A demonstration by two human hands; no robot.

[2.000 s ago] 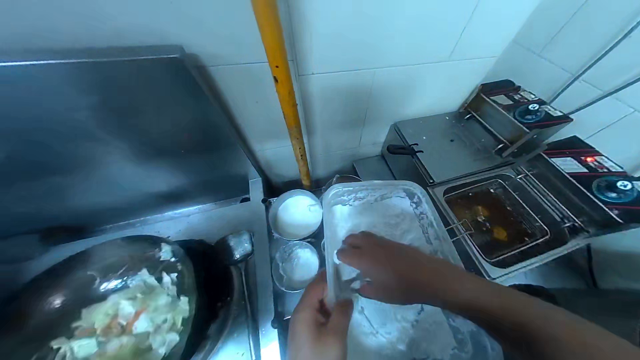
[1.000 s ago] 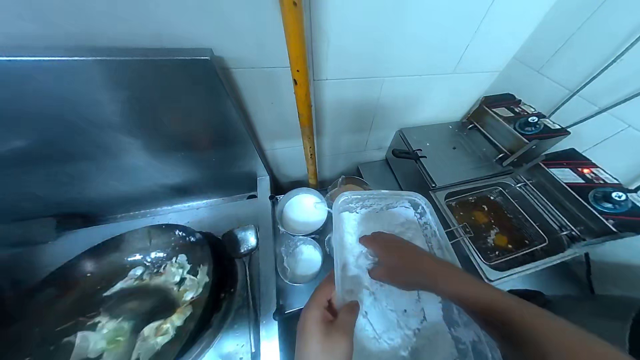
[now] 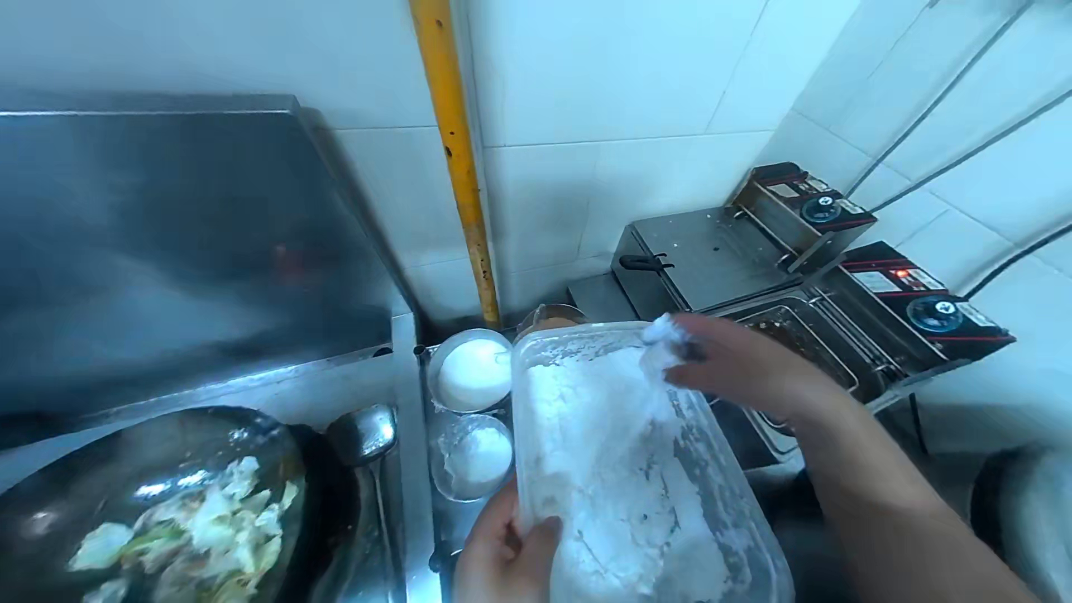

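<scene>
My left hand [image 3: 511, 548] grips the left wall of a clear plastic container [image 3: 758, 536], its thumb over the rim. White powder [image 3: 611, 469] covers the container's bottom and clings to its walls. Above the container's far right corner, my right hand [image 3: 720, 352] holds a powder-coated piece [image 3: 664, 342] between its fingers; what lies under the coating cannot be told. The hand is slightly blurred. Beyond it, partly hidden by the hand and forearm, is the oil well of a deep fryer [image 3: 787, 331].
Left of the container stand two bowls of white contents, the far one [image 3: 475, 375] and the near one [image 3: 476, 456]. A wok [image 3: 50, 469] with chopped cabbage [image 3: 226, 528] and a ladle [image 3: 364, 435] are at left. A yellow pipe [image 3: 456, 159] runs down the tiled wall.
My right hand has come up out of the powder and moved right, toward the fryer, with a coated piece. My left hand stays on the container's wall. The cabbage in the wok has shifted.
</scene>
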